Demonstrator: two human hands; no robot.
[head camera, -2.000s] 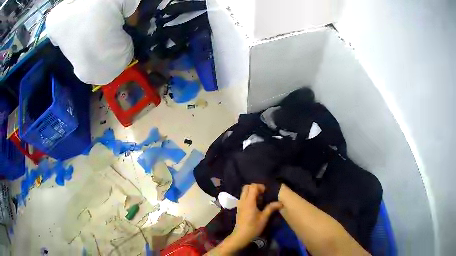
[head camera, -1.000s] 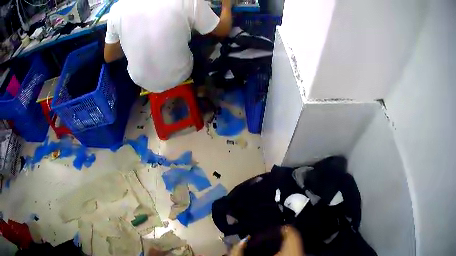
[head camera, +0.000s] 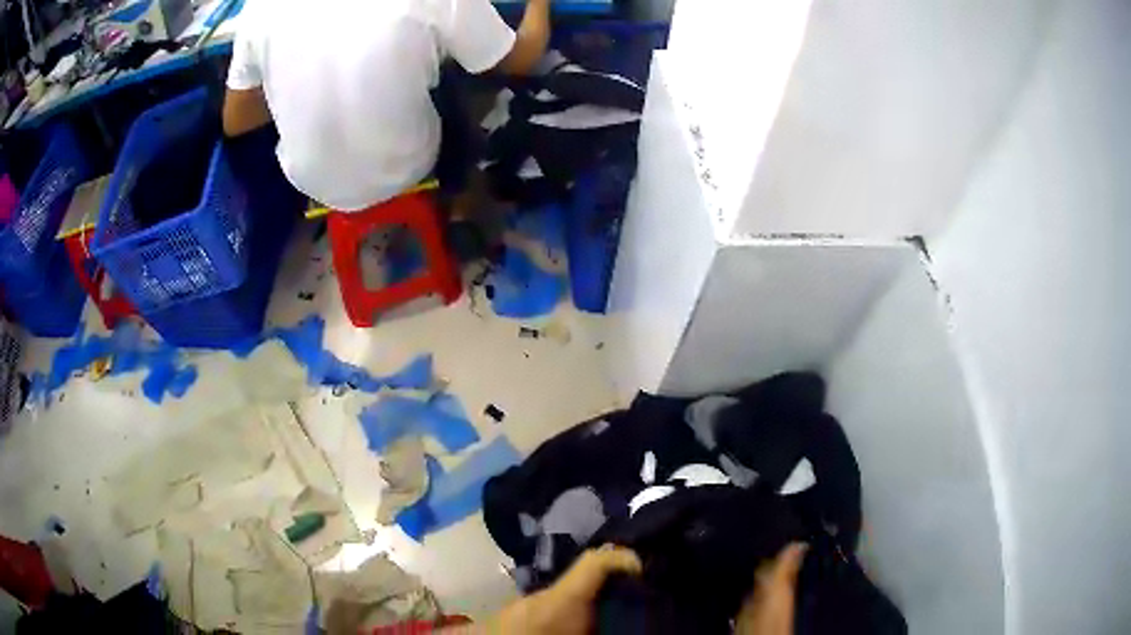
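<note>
A heap of black garment pieces (head camera: 707, 509) with white and grey patches lies against the wall at the lower right. My left hand (head camera: 577, 598) is at the bottom of the view, its fingers closed on a black garment piece (head camera: 682, 564) in front of the heap. My right hand (head camera: 771, 595) is at the right side of this dark cloth, cut off by the bottom edge. Its fingers are blurred, and its hold on the cloth cannot be made out.
A person in a white shirt (head camera: 341, 99) sits on a red stool (head camera: 394, 258) at a table. Blue baskets (head camera: 174, 254) stand at the left. Blue scraps (head camera: 465, 486), beige sheets (head camera: 205, 478) and a green piece (head camera: 304, 527) lie on the floor. White walls (head camera: 769, 310) bound the right.
Since the first frame the view has swung, showing more of the seated person. Since the second, both hands have come further into view, and more grey patch shows on the heap's left side.
</note>
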